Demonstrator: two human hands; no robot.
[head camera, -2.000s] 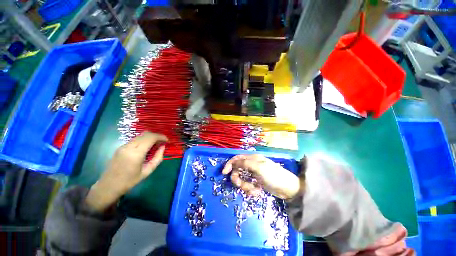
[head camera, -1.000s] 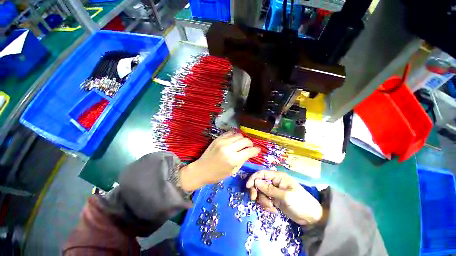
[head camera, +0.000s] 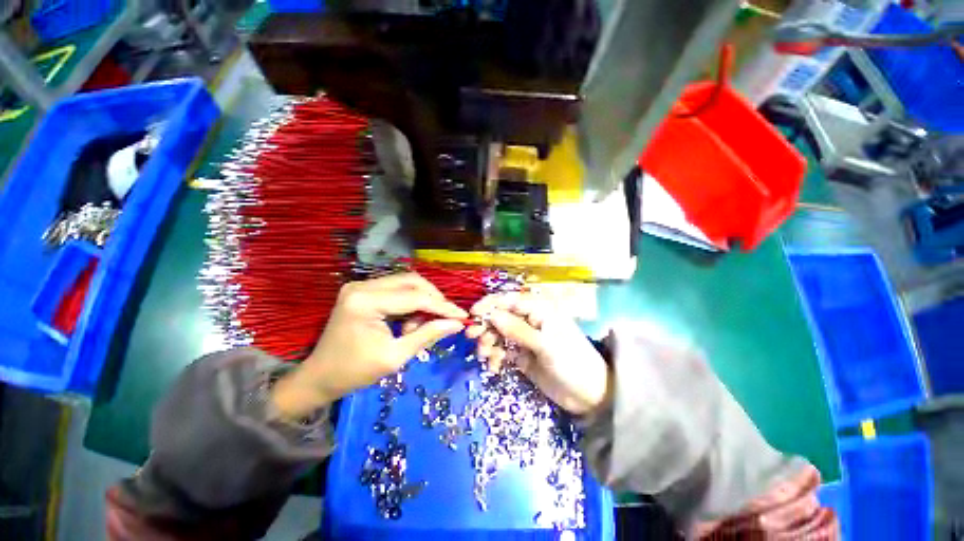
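My left hand (head camera: 370, 333) pinches a red lead (head camera: 452, 317) between thumb and fingertips. My right hand (head camera: 539, 343) meets it at the lead's end, fingertips closed on something too small to make out. Both hands are over the far edge of the blue tray (head camera: 433, 518), which holds scattered shiny metal terminals (head camera: 507, 423). A large pile of red leads (head camera: 301, 227) with silvery ends lies left of the press. A smaller row of red leads (head camera: 449, 279) lies behind my hands, partly hidden by them.
The dark press head (head camera: 423, 74) stands above the yellow press base (head camera: 507, 264). A deep blue bin (head camera: 159, 243) with dark leads is at left. A red-orange bin (head camera: 724, 164) rests on white paper (head camera: 677, 217) at right. Blue bins (head camera: 861, 338) are at the far right.
My left hand has moved from the large pile, past the smaller row, to my right hand, and now holds a red lead. My right hand has risen from the terminals to the tray's far edge.
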